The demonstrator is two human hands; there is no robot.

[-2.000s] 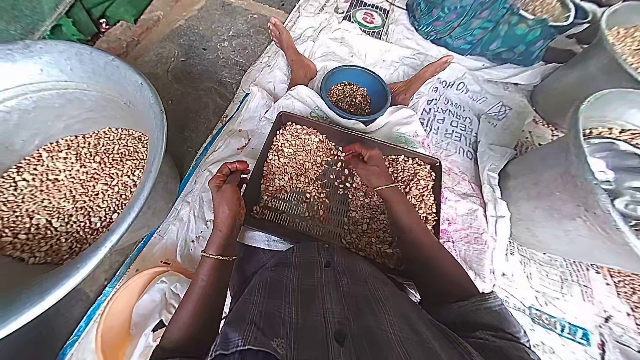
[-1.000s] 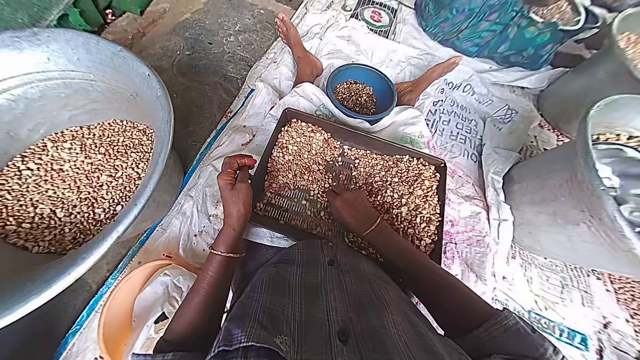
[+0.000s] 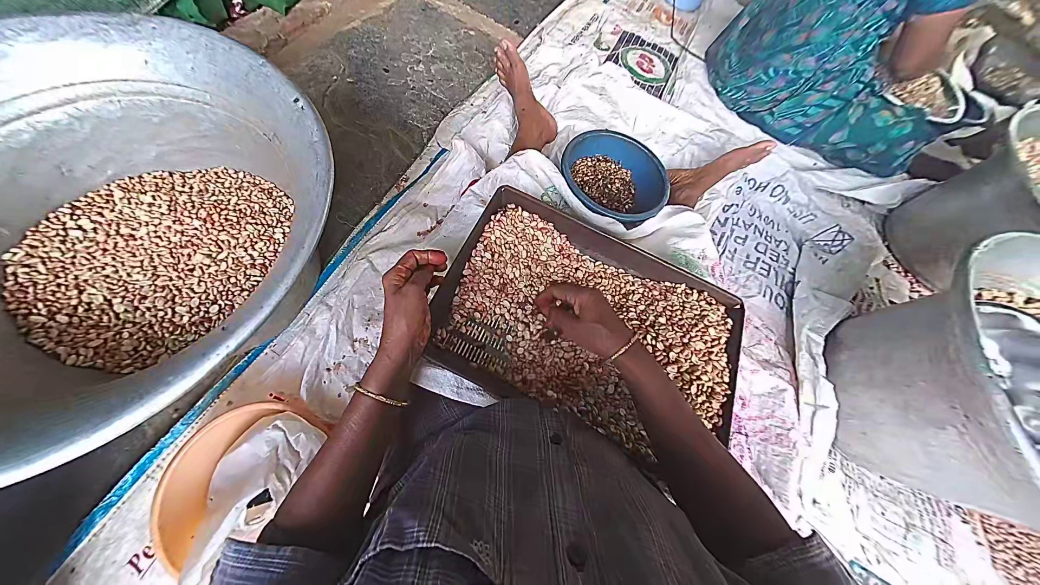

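A dark plastic tray with a slotted bottom (image 3: 597, 233) lies across my lap, spread with pale and reddish kernels or seeds (image 3: 666, 313). My right hand (image 3: 587, 318) is low over the middle of the tray, fingers curled toward the seeds; whether it holds any is too small to tell. At the tray's left edge is my left hand (image 3: 413, 302), raised, fingertips drawn together; what may be between them cannot be made out. Beyond the tray's far edge, between my feet, stands a blue plastic bowl (image 3: 657, 183) with darker bits inside.
A large metal basin (image 3: 305, 162) of seeds stands at left, an orange plastic tub (image 3: 175, 504) at lower left. Metal pots (image 3: 894, 398) stand at right. Another person in teal patterned cloth (image 3: 812, 89) sits at upper right. White printed sacks (image 3: 756, 236) cover the ground.
Seeds now cover much of the slotted middle of the tray that showed bare two seconds ago. My right hand has moved about over the tray. My left hand stays by the left edge.
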